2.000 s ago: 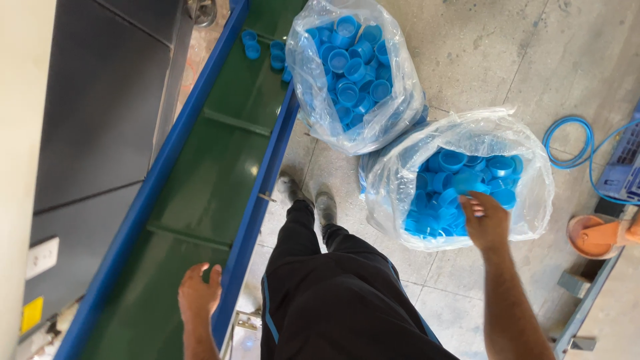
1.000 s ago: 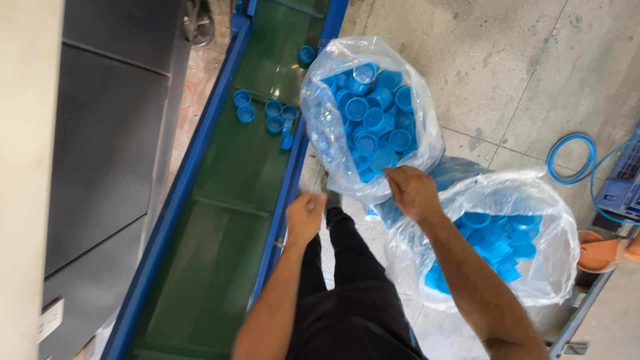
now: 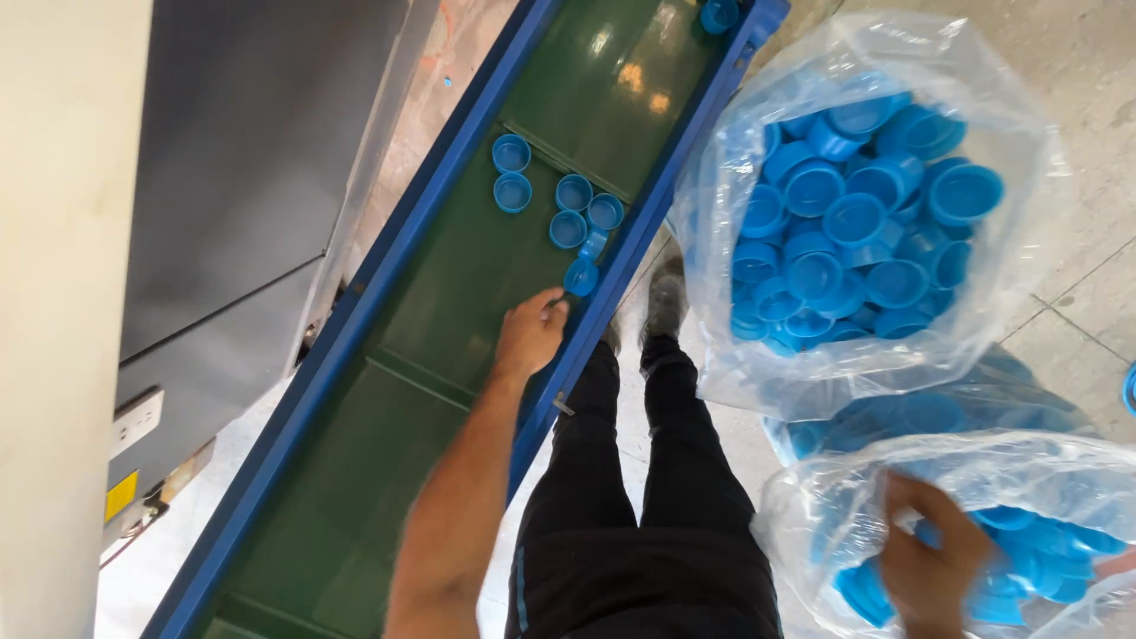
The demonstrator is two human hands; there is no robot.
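My left hand (image 3: 535, 333) is over the green conveyor belt (image 3: 444, 302), its fingertips at the lowest blue plastic cap (image 3: 581, 277) of a small group; whether it grips that cap is unclear. Several more blue caps (image 3: 574, 192) lie on the belt close by. Blurred, my right hand (image 3: 936, 555) is over the lower clear plastic bag (image 3: 799, 515), which holds blue caps (image 3: 1038, 559); what its fingers hold cannot be made out. The upper clear plastic bag (image 3: 1021, 195), full of blue caps (image 3: 854, 219), stands beside the belt.
Blue side rails (image 3: 355, 293) edge the belt. Another cap (image 3: 719, 15) lies at its top end. A dark grey machine panel (image 3: 257, 160) with a socket plate (image 3: 138, 422) stands at the left. My shoes (image 3: 666, 297) are between belt and bags. Part of a blue hose (image 3: 1130, 388) shows at right.
My left hand has moved from the belt's near edge to the caps on the belt. My right hand has moved from the upper bag to the lower one. The view has shifted.
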